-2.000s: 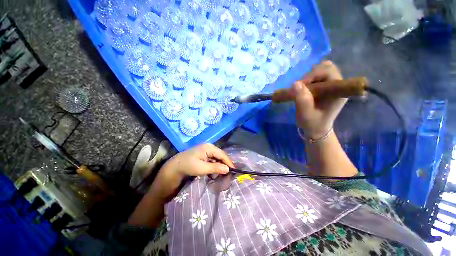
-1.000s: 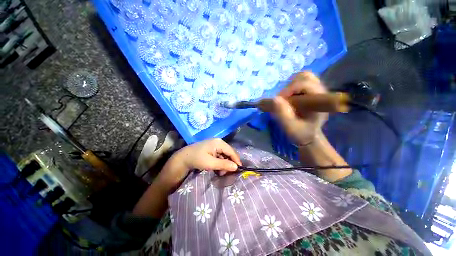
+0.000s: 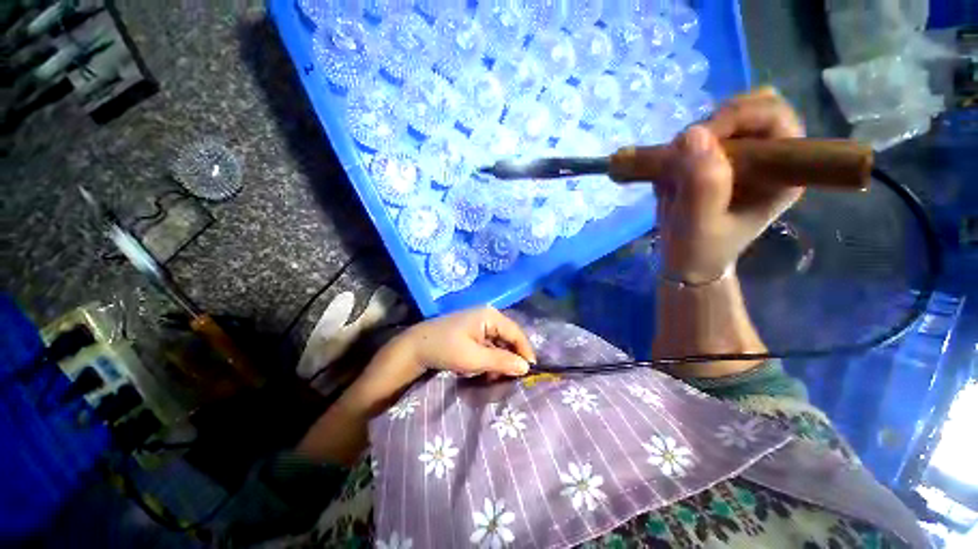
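Observation:
My right hand (image 3: 724,193) grips the wooden handle of a soldering iron (image 3: 751,163). Its metal tip points left, over the clear ribbed discs (image 3: 472,107) packed in rows in a blue tray (image 3: 370,204). I cannot tell whether the tip touches a disc. My left hand (image 3: 467,345) pinches the black power cord (image 3: 665,362) over the flowered apron, at the tray's near corner. The cord loops round on the right to the end of the handle.
A loose clear disc (image 3: 208,168) lies on the speckled grey table (image 3: 257,231). A spare iron (image 3: 209,329) lies at the left, near a cream power strip (image 3: 102,365). An off-white cloth or glove (image 3: 335,322) is beside my left forearm. Clear plastic bags (image 3: 885,91) are upper right.
The tray and table have shifted right in view. My right hand has moved up and right with the iron, its tip now over discs farther from the near rim. My left hand still holds the cord.

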